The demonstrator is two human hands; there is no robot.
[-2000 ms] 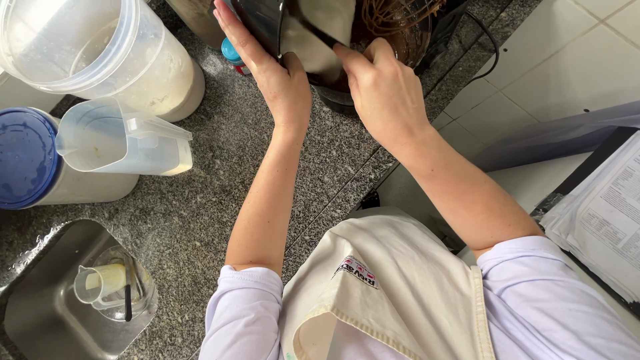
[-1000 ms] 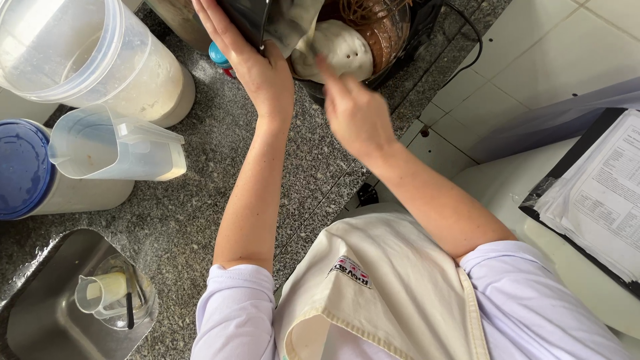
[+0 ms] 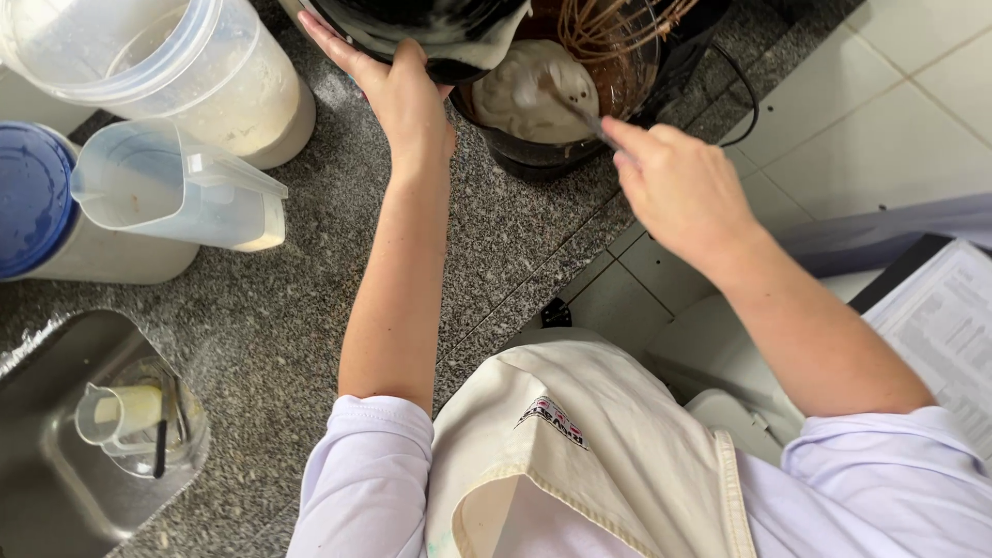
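My left hand [image 3: 403, 93] holds a black bowl [image 3: 434, 23], tilted, with pale batter or cream coating its inside and rim. In my right hand [image 3: 682, 186] is a thin utensil [image 3: 608, 132], whose far end meets the pale mixture [image 3: 535, 93]. That mixture lies in a second vessel below, a dark-based bowl [image 3: 535, 159] with a clear wall, beside brown mixture [image 3: 620, 81]. A wire whisk [image 3: 601, 31] coated in brown rests over this bowl. The utensil's tip is blurred, so its kind cannot be told.
Left on the granite counter [image 3: 287, 310] stand a large translucent tub [image 3: 240, 101] of pale powder, a plastic measuring jug [image 3: 201, 186] and a blue-lidded container [image 3: 31, 198]. A steel sink [image 3: 54, 465] holds a small jug [image 3: 116, 415]. Printed papers [image 3: 945, 333] lie at right; a black cable [image 3: 752, 93] curves nearby.
More pale mixture now lies in the lower bowl than one second ago. The black bowl in my left hand has tipped, showing its coated inside. My right hand has moved relative to the lower bowl.
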